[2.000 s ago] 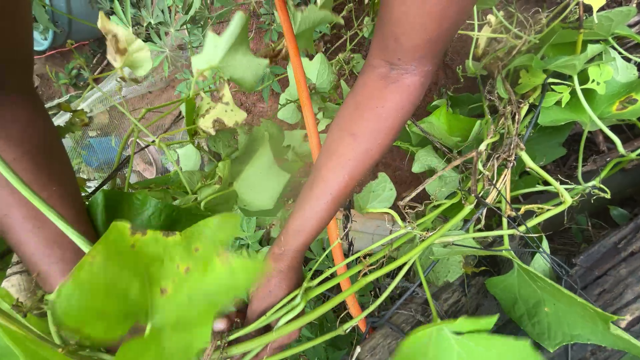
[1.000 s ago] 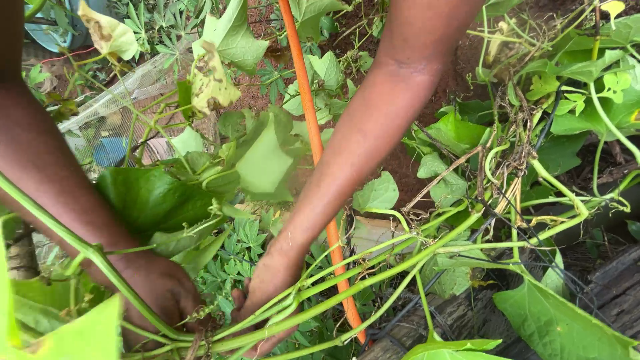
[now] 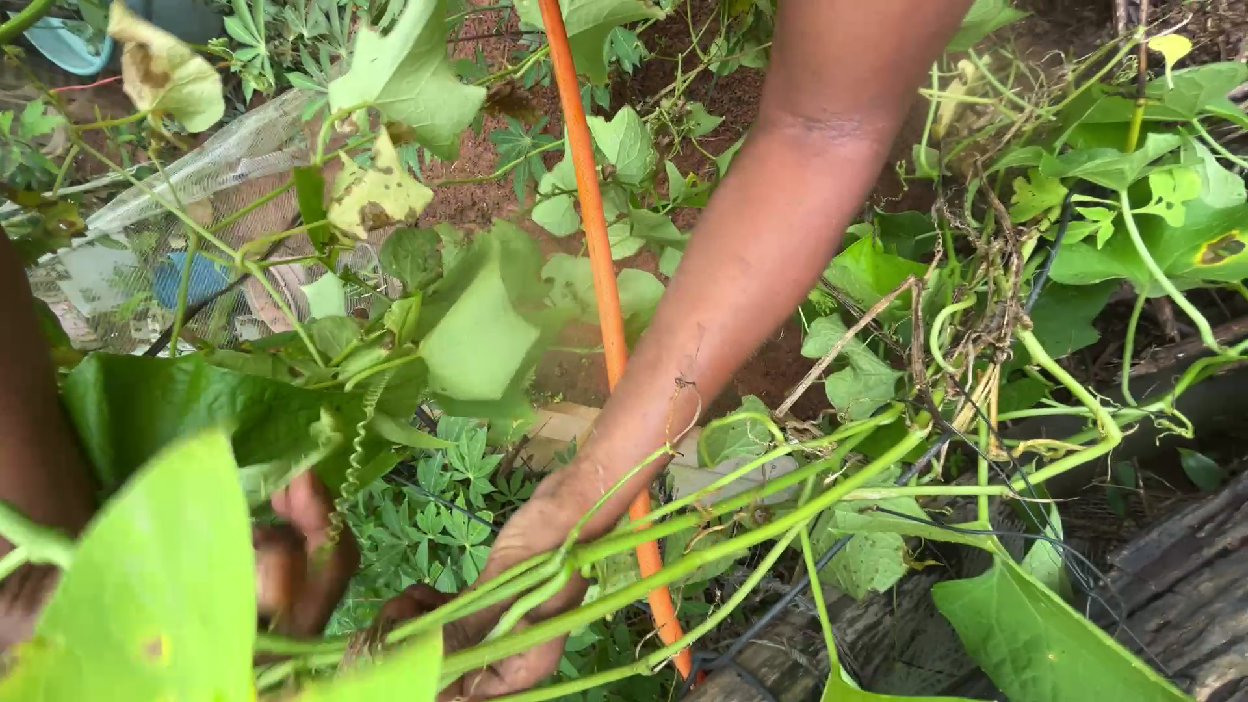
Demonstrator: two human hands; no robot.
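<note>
Several long green vine stems (image 3: pixel 702 573) run from the right to the bottom middle. My right hand (image 3: pixel 517 595) is among them at the lower middle, its fingers around the stems and partly hidden by them. My left hand (image 3: pixel 307 556) is at the lower left, blurred, beside a curly tendril (image 3: pixel 359 448) and under broad leaves; what its fingers hold is hidden. A large bright leaf (image 3: pixel 161 585) covers part of the left wrist. An orange pole (image 3: pixel 595 214) slants down behind my right forearm.
Dark wire (image 3: pixel 829 556) and dried stems (image 3: pixel 985 244) tangle with the vines at the right, above a weathered log (image 3: pixel 1180 585). Fine netting (image 3: pixel 234 166) lies at the left over a blue thing. A light blue basin (image 3: pixel 68 44) is at the top left. Leafy vines hang over reddish soil.
My left hand, close to my right hand one second ago, has moved left and up, away from it. My right hand stays at the stems.
</note>
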